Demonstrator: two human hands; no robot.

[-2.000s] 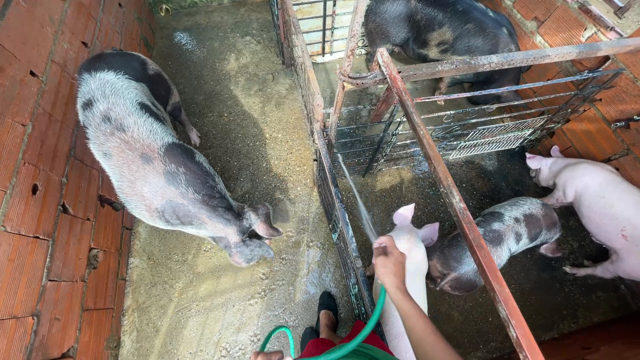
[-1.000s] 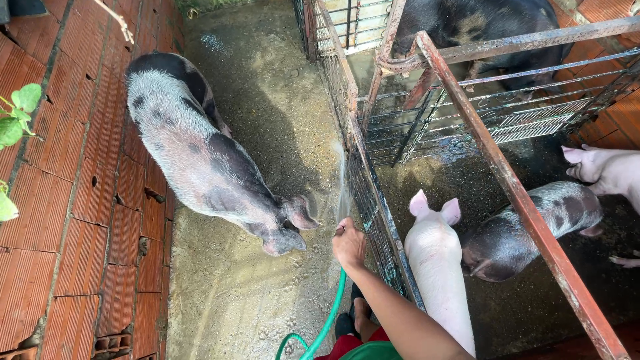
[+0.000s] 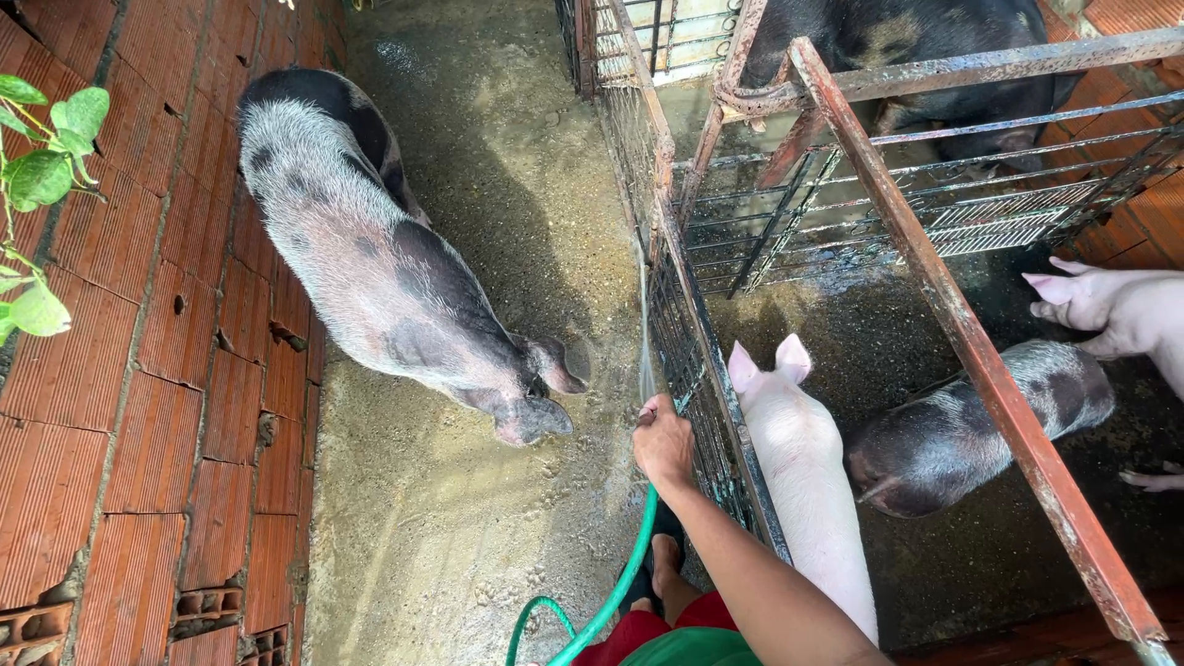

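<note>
My right hand is closed around the end of a green garden hose, beside the metal gate. Water sprays from it along the near side of the barred metal gate. The hose curves down past my feet to the bottom edge. My left hand is out of the frame. A large spotted pig stands left of my hand, its head lowered toward the wet concrete floor. Just across the gate is a pink pig, facing away from me.
A hollow-brick wall runs along the left, with leaves over it. Rusty metal bars cross the right side. Beyond them are a spotted pig, another pink pig and a dark pig in the farther pen.
My right hand with the hose has moved from over the gate's far side to its near side, and the spray with it. My left hand, at the bottom edge two seconds ago, has left view.
</note>
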